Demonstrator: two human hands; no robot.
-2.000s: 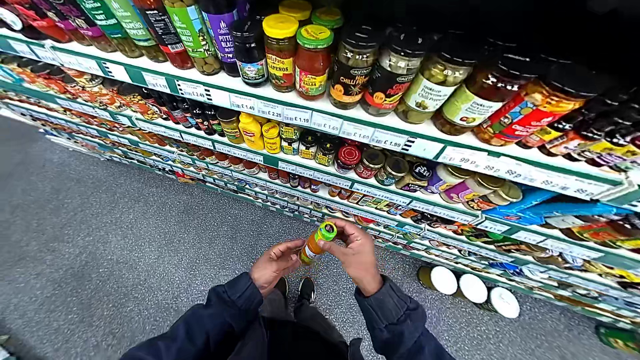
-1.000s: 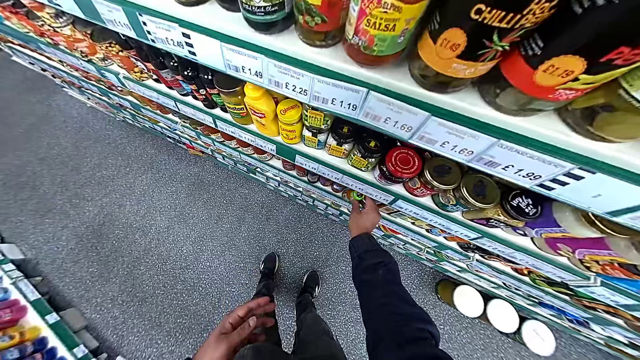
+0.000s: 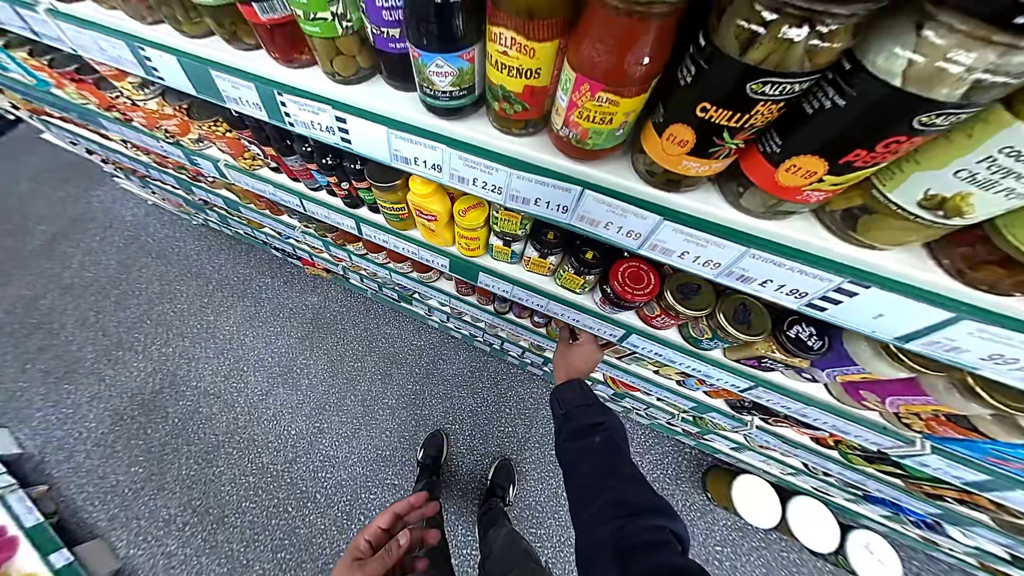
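My right hand (image 3: 578, 354) reaches to a lower shelf, its fingers at a small jar (image 3: 554, 329) that is mostly hidden by them and the shelf edge. Whether the fingers still grip it cannot be made out. Low in the view, my left hand (image 3: 392, 538) hangs over the floor near my legs, fingers apart, with nothing in it. Just above the right hand, on the shelf over it, stand a red-lidded jar (image 3: 634, 280), black-lidded jars (image 3: 582, 266) and yellow mustard bottles (image 3: 432, 210).
Price labels line the green shelf edge (image 3: 376, 148). Jars of jalapeños (image 3: 524, 68), salsa (image 3: 606, 80) and chilli peppers (image 3: 712, 104) stand on the upper shelf. White-lidded jars (image 3: 812, 524) are low at the right. Grey floor (image 3: 240, 360) lies left; another shelf edge (image 3: 32, 520) is lower left.
Two seconds ago both hands were at a small green-capped bottle in front of the body. The right hand has since gone to the shelf; the left is apart from it. The view has moved closer to the shelves.
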